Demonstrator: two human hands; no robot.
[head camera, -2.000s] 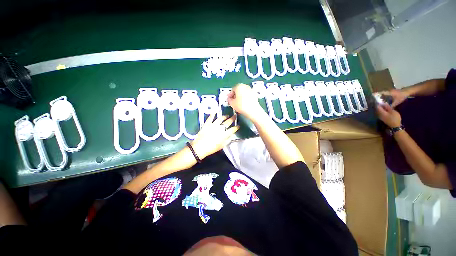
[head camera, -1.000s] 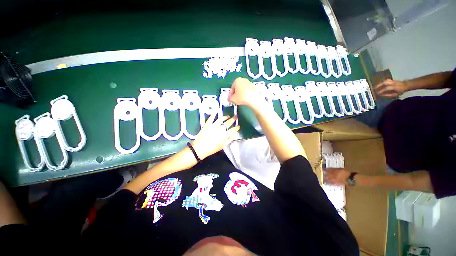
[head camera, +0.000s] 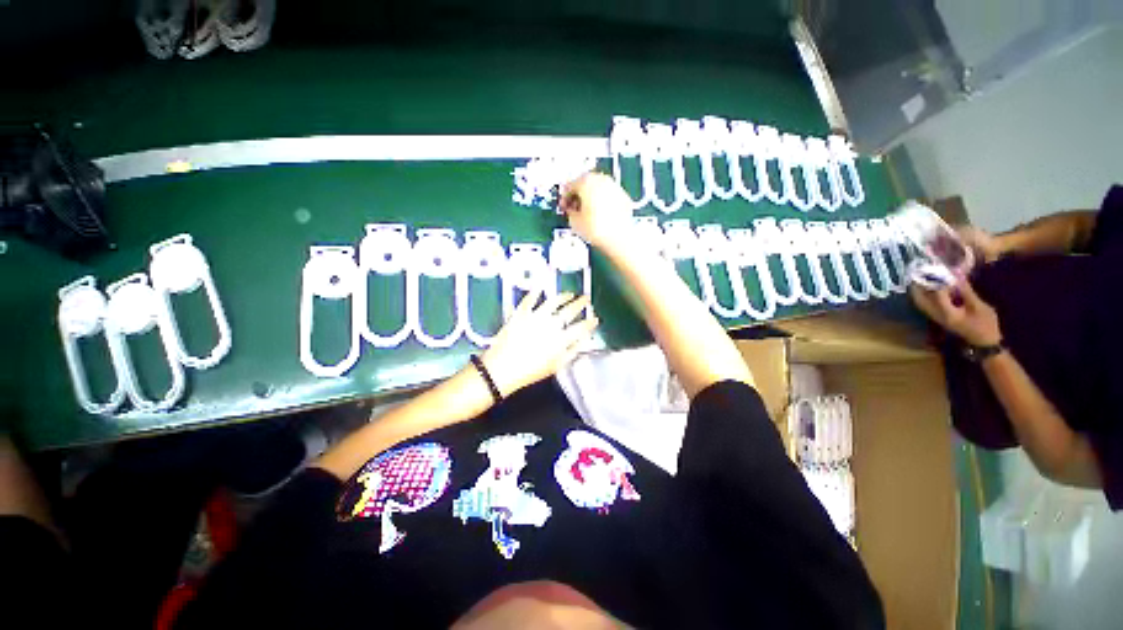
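My left hand (head camera: 538, 345) lies palm down at the bench's front edge, fingers spread, fingertips over the lower end of a white loop-shaped housing (head camera: 570, 254). My right hand (head camera: 600, 212) is bent with fingertips together at the near right side of the pile of small white fittings (head camera: 542, 182); whether it holds a fitting cannot be told. Several more housings (head camera: 435, 287) lie in a row left of my hands. Two rows of housings (head camera: 717, 160) lie to the right, the nearer one partly behind my right forearm.
Three housings (head camera: 142, 345) lie at the left; others (head camera: 203, 27) lie at the far upper left. A black fan (head camera: 49, 185) stands left. An open carton (head camera: 905, 480) with packed housings (head camera: 823, 433) is at right. A neighbouring person's hands (head camera: 967, 295) hold white housings beside the bench.
My right hand has moved from the housing up to the pile. The neighbour's hand has left the carton, and both hands now hold housings. Housings have appeared at the upper left; the view has shifted slightly.
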